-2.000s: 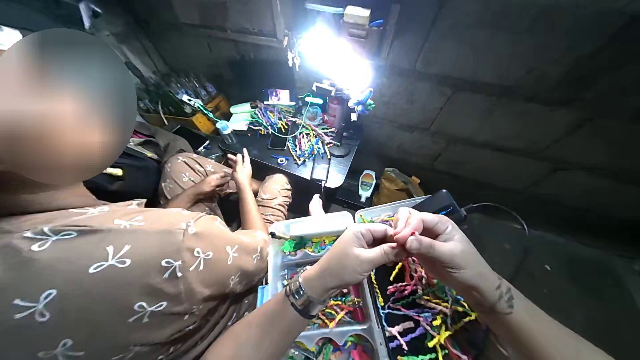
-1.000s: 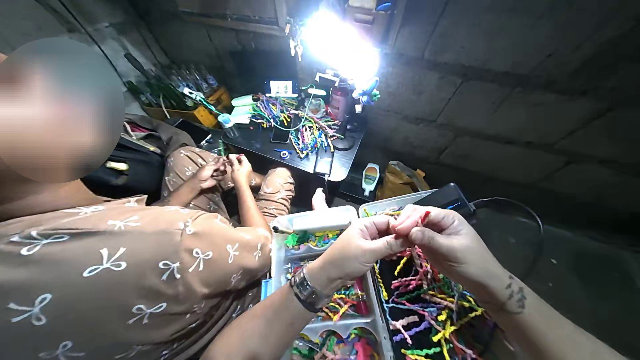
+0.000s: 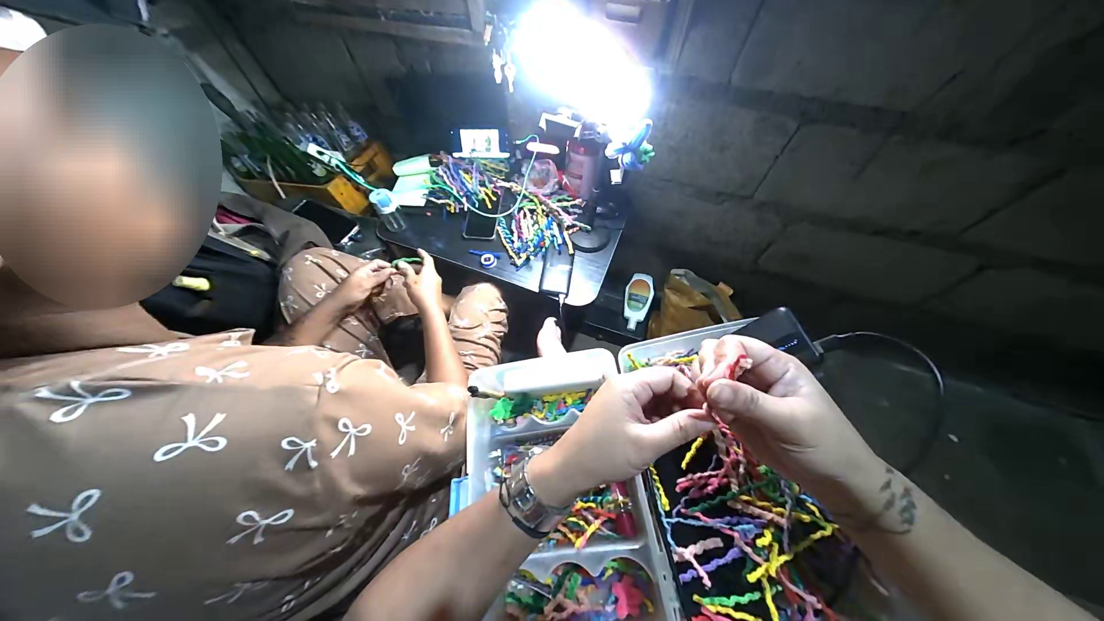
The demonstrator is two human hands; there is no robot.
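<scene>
Both hands meet above an open plastic case. My left hand [image 3: 634,423], with a watch [image 3: 528,498] on its wrist, pinches the lower part of a small red twisted piece. My right hand [image 3: 768,405] grips the same red piece [image 3: 738,367], whose pale frayed end sticks out above the thumb. Below them, many coloured twisted strands [image 3: 759,552] lie on a black surface in the case's right half. The left half is a compartment tray [image 3: 642,548] holding more coloured pieces. What lies between the fingertips is partly hidden.
A person in a brown bow-print shirt [image 3: 259,448] sits close at left, handling a green strand. Behind stands a black table [image 3: 517,272] with strands, phones and a bright lamp [image 3: 586,60]. A power bank [image 3: 780,332] with a cable rests at the case's back edge.
The red piece stood up between my fingertips a second ago; now it shows beside my right thumb, and my left fingers are lower along it. The other person's hands have moved together around a green strand.
</scene>
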